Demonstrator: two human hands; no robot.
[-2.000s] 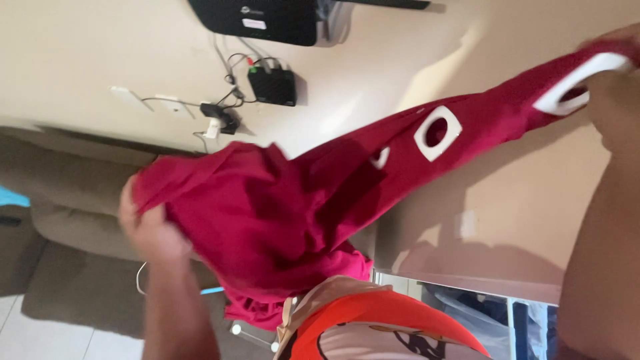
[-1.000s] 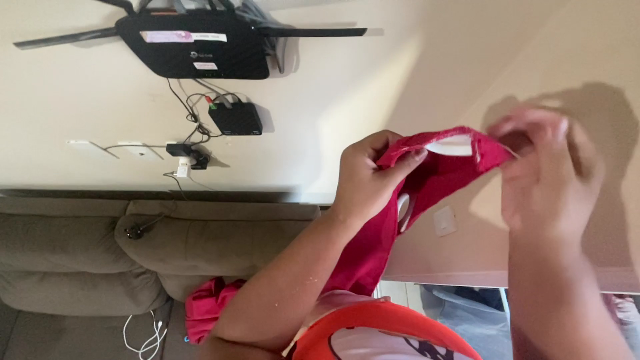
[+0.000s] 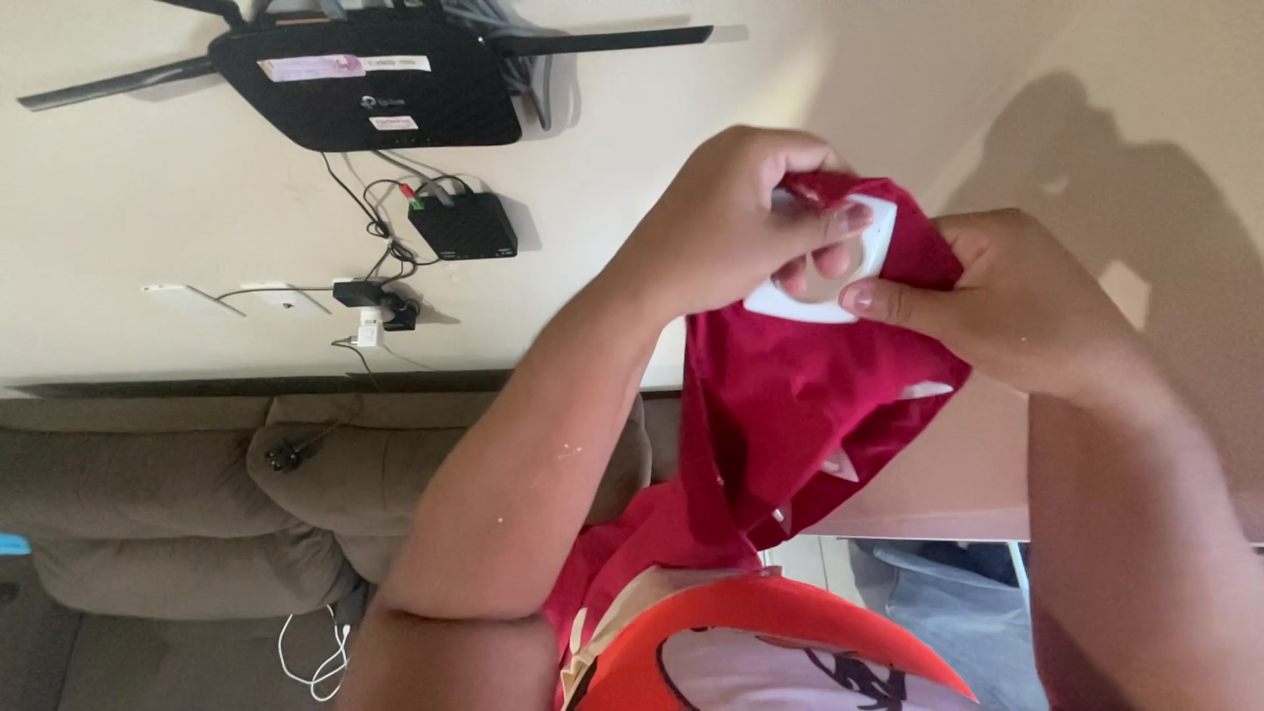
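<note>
A dark red curtain (image 3: 790, 385) with white square eyelet rings hangs from my two raised hands, its lower part falling against my body. My left hand (image 3: 760, 217) grips the top edge at one white eyelet ring (image 3: 874, 237), with fingertips showing through the round hole. On the other side, my right hand (image 3: 997, 296) pinches the cloth, its thumb on the ring's lower corner. More white rings show partly in the folds below. The fingers behind the cloth are hidden.
On the wall are a black router (image 3: 365, 89) with antennas, a small black box (image 3: 464, 225) with cables, and plugged-in adapters (image 3: 370, 311). A brown sofa (image 3: 148, 484) stands below, with a white cable (image 3: 316, 662) on its seat. A grey-blue plastic bag (image 3: 948, 602) lies lower right.
My right hand, blurred and apart from my left a second ago, is now on the cloth beside the eyelet ring. Two seconds ago my hands held the curtain stretched wide apart.
</note>
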